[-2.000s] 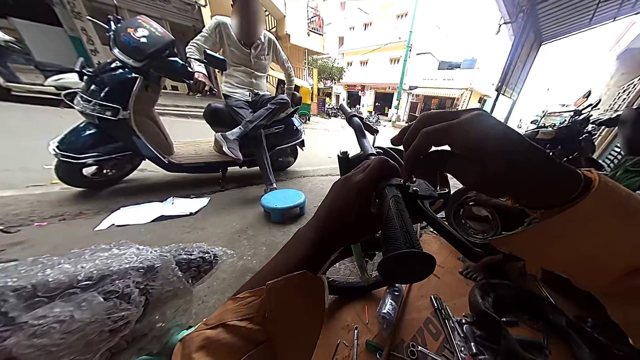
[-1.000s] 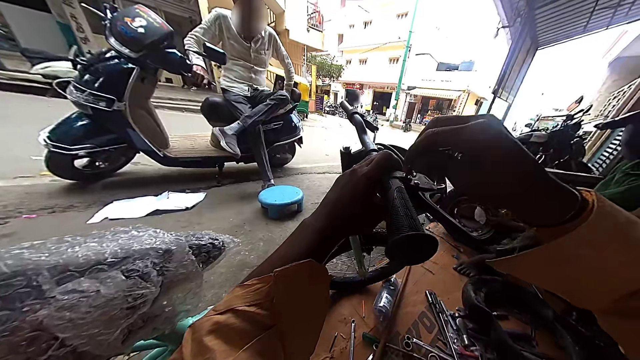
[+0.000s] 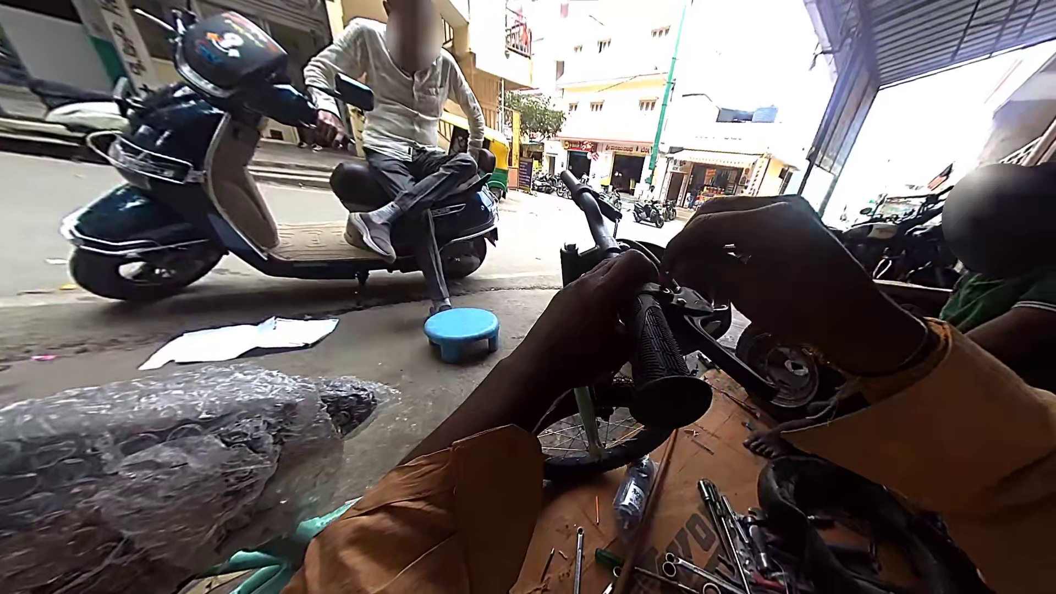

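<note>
A bicycle handlebar (image 3: 590, 210) rises in the middle of the view, its black rubber grip (image 3: 660, 355) pointing toward me. My left hand (image 3: 590, 313) is closed around the bar just beyond that grip, by the brake lever clamp. Above the brake lever (image 3: 718, 351), my right hand (image 3: 759, 272) has its fingertips pinched together close to the clamp; whether something small is between them cannot be told. Below the grip stands a spoked bicycle wheel (image 3: 598, 437) with a black tyre, partly hidden by my left arm.
Spanners (image 3: 726, 528), a plastic bottle (image 3: 634, 495) and a black tyre or tube (image 3: 858, 511) lie on cardboard. At left are bubble wrap (image 3: 165, 462), a white sheet (image 3: 239, 340) and a blue stool (image 3: 462, 326). A person (image 3: 412, 107) sits on a scooter (image 3: 165, 214); another person (image 3: 1006, 305) is at right.
My right hand has shifted its pose slightly over the brake lever, while my left hand stays around the bar. At the right edge another person's head and green sleeve have come further into view.
</note>
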